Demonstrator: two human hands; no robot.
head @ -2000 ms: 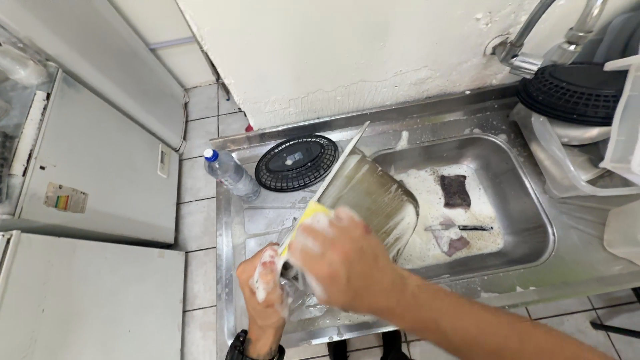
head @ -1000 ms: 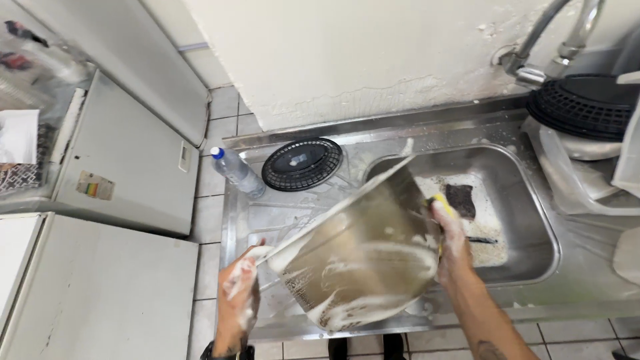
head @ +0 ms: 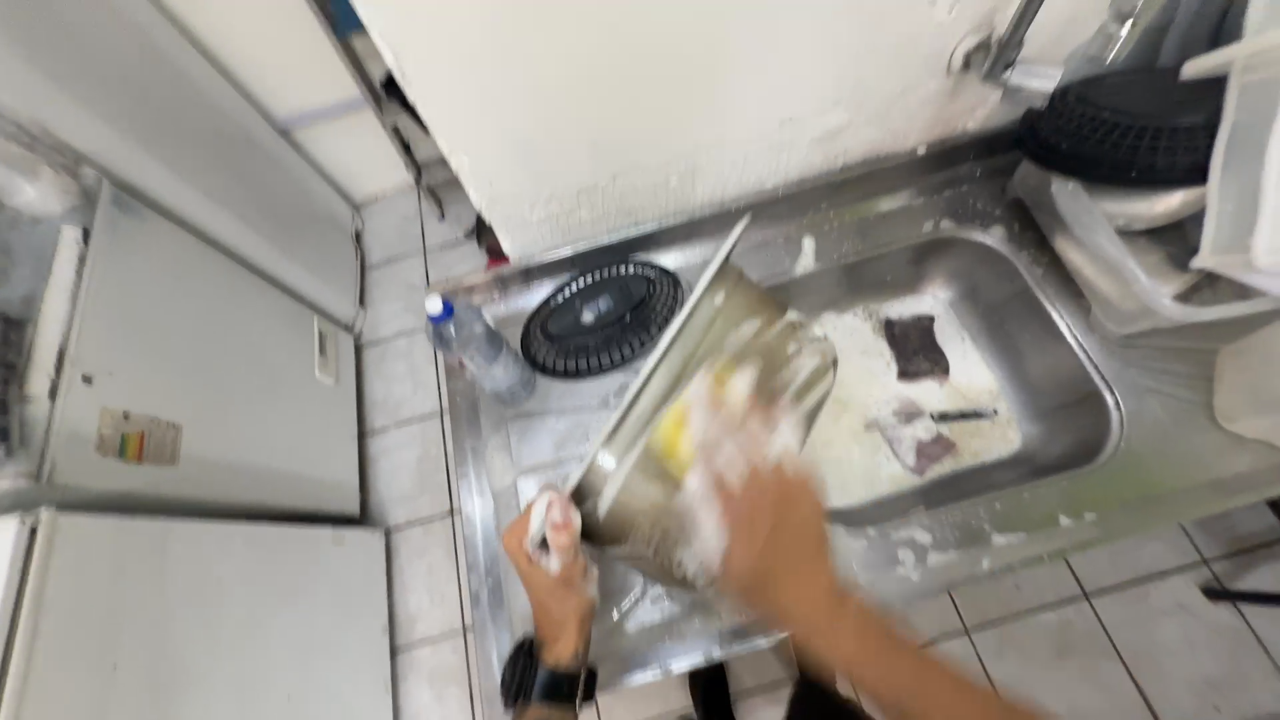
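A soapy metal pan (head: 640, 500), deep and rectangular, is tilted on its side over the steel draining board. At its lower left corner my left hand (head: 558, 560) grips the rim, with foam on the fingers. My right hand (head: 750, 490), blurred and covered in suds, presses a yellow sponge (head: 678, 438) against the pan's side. Most of the sponge is hidden by foam and fingers. Behind the pan lies a black oval plastic basket (head: 600, 318), with a blue-capped plastic bottle (head: 482, 350) to its left.
In the sink basin (head: 1070, 400), a dark scouring pad (head: 915, 347), a second pad (head: 925, 448) and a dark-handled utensil (head: 963, 414) lie in cloudy water. Black baskets (head: 1120, 125) and clear plastic containers (head: 1060, 240) stand at right, below the tap. White appliances (head: 220, 380) flank the left.
The pan has turned from its broad side facing me to a steeper tilt. My right hand has moved from the pan's right edge to its side, still with the sponge.
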